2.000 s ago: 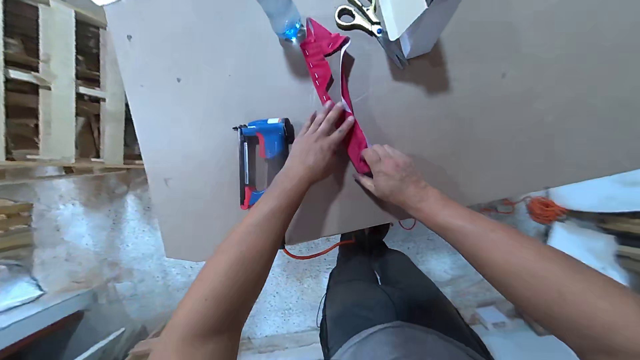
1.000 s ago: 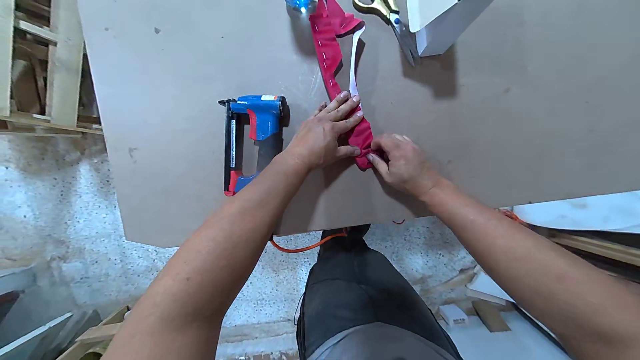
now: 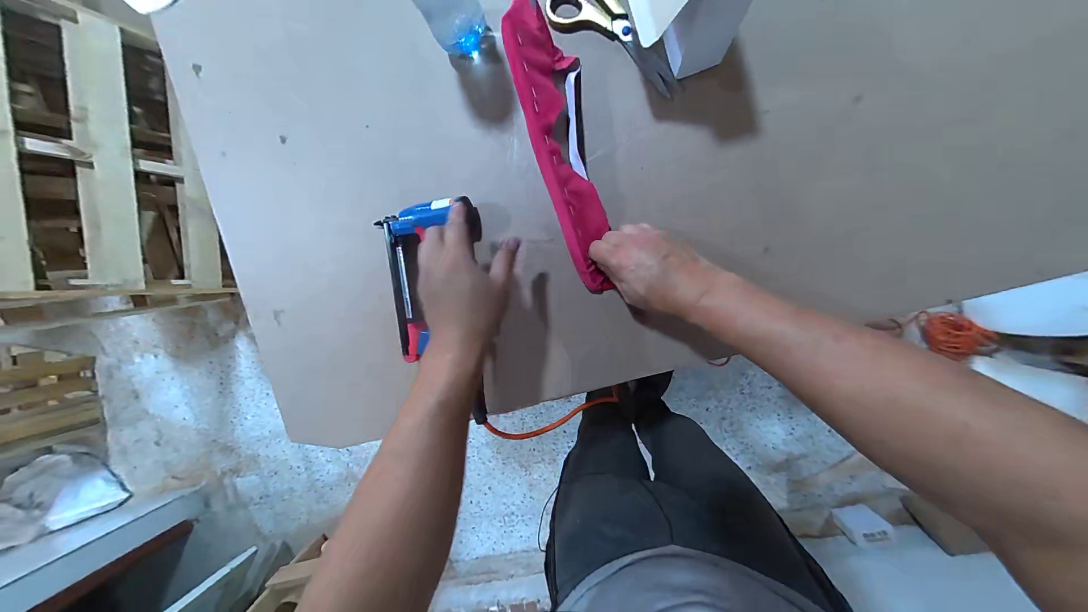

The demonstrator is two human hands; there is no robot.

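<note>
A strip wrapped in red fabric (image 3: 552, 161), with a row of staples along it, lies lengthwise on the table. My right hand (image 3: 650, 268) grips the fabric at its near end. Over the blue pneumatic staple gun (image 3: 418, 216) is my left hand (image 3: 463, 280), fingers apart; whether it touches the tool cannot be told. A white edge and a dark gap show along the strip's right side, where the fabric stands away.
Gold-handled scissors (image 3: 625, 32) lie beside a white box (image 3: 705, 38) at the far side. A clear plastic bottle (image 3: 455, 25) is left of the strip. An orange air hose (image 3: 544, 432) hangs by the table's near edge. Wooden pallets (image 3: 106, 153) stand at left.
My left hand has left the red fabric and moved left to the staple gun. My right hand stays at the strip's near end.
</note>
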